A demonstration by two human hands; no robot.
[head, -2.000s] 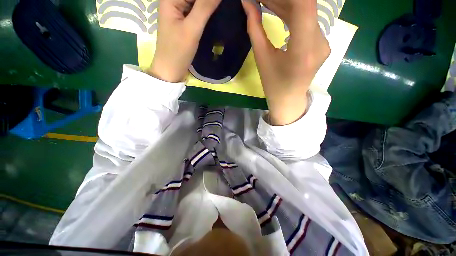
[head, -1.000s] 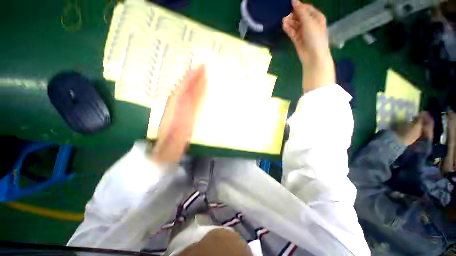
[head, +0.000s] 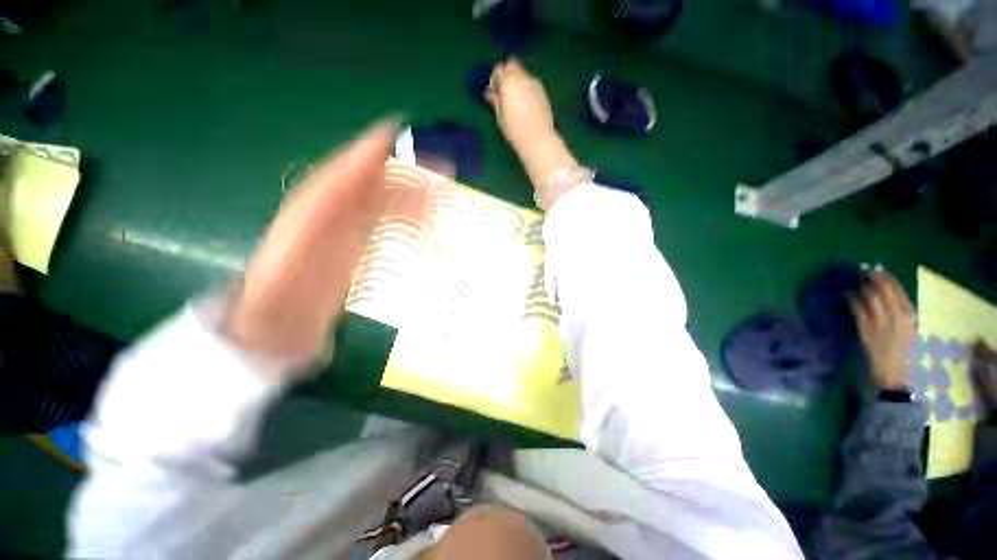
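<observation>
Overlapping yellow sheets (head: 465, 399) with columns of grey arcs lie in front of me, their middle washed out by glare. My left hand (head: 312, 241) is blurred above their left edge, fingers extended; its grip is unclear. My right hand (head: 523, 104) reaches beyond the sheets, its fingers bent beside a small dark navy piece (head: 479, 83); whether they hold it is unclear. Another navy piece (head: 450, 148) lies at the sheets' far edge, with a whitish bit (head: 405, 144) near my left fingertips.
A navy piece with a pale rim (head: 621, 105) lies beyond my right forearm. A grey metal bracket (head: 864, 142) stands at right. Another person's hands (head: 886, 323) are near navy pieces (head: 771, 352) and a yellow sheet. A yellow sheet (head: 42, 208) and dark sleeve show at left.
The oval piece held by both hands two seconds ago is no longer between them. My hands are apart, the right reaching far across the table. The view has shifted, showing more of the table and neighbours.
</observation>
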